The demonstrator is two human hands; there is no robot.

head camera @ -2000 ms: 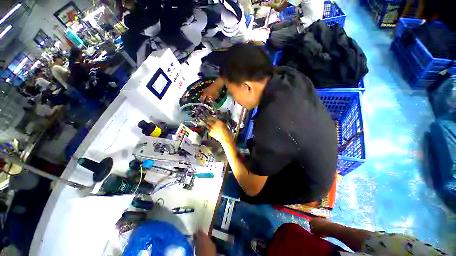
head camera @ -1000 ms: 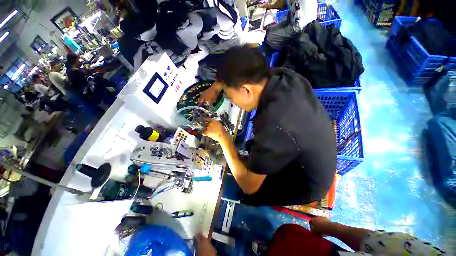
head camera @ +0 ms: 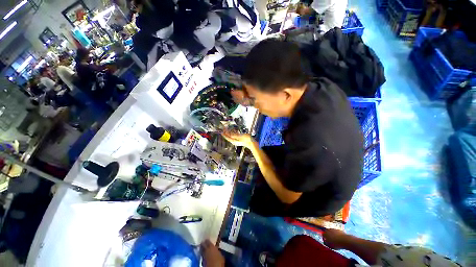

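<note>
My left hand (head camera: 212, 254) is at the bottom edge by the white table's wooden rim, mostly cut off; its grip is unclear. It is right of a blue plastic bag (head camera: 163, 251). My right hand (head camera: 334, 239), below a patterned sleeve, is beside a dark red surface and the red-framed stool; its fingers are unclear. The button sewing machine (head camera: 175, 156) lies ahead on the table. Small snips (head camera: 190, 219) lie flat near the bag. A teal-handled tool (head camera: 213, 182) lies by the machine.
A person in black (head camera: 318, 141) sits at the green bowl feeder (head camera: 211, 97), one palm up. The control box (head camera: 166, 87), black bottle (head camera: 158, 133) and thread stand (head camera: 107, 173) stand on the table. Blue crates (head camera: 369, 143) with dark cloth are on the right.
The person in black has leaned back to the right, drawing a hand out of the bowl and turning the other palm up. My hands have hardly moved.
</note>
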